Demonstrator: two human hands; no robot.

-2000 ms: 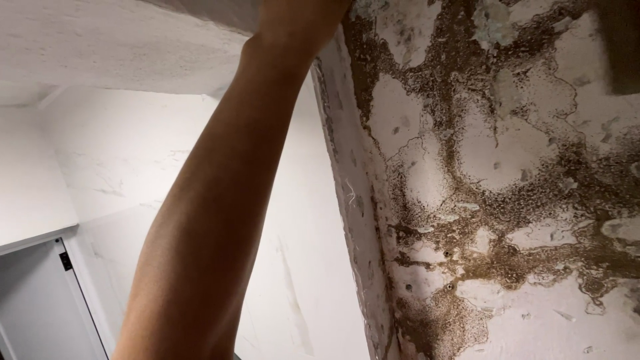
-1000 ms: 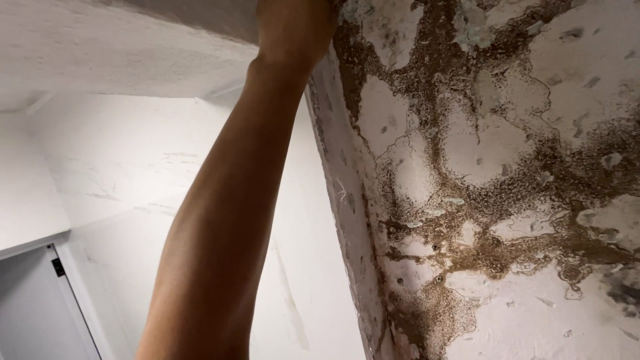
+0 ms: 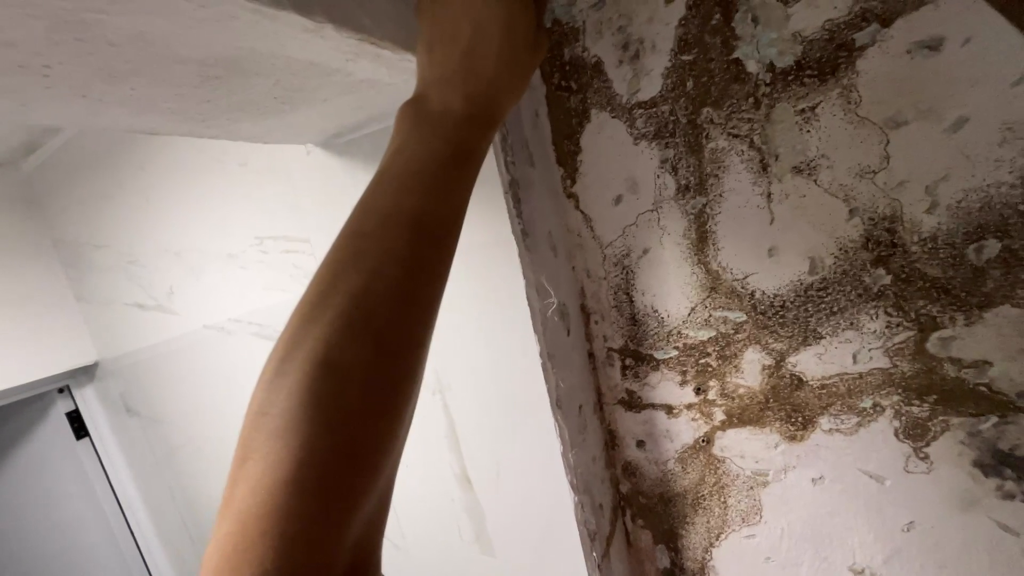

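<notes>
My left hand [image 3: 480,56] is raised at the top edge of the head view, its back towards me. The bare forearm rises to it from the lower left. The fingers are cut off by the frame, so whether they hold anything is not visible. The hand is nearest the corner where the pale overhead surface [image 3: 200,80] meets a narrow plastered edge [image 3: 552,296] and the stained wall [image 3: 776,216]. That wall has peeling pale paint and brown, mould-like patches. My right hand is out of view.
Behind the forearm is a white marble-patterned wall [image 3: 472,384]. At the lower left stands a grey door panel [image 3: 48,488] with a small black fitting [image 3: 77,424] at its edge. Small holes [image 3: 702,440] mark the stained wall.
Slightly more of the back of my left hand shows at the top edge than two seconds ago. The arm stays raised near the same corner.
</notes>
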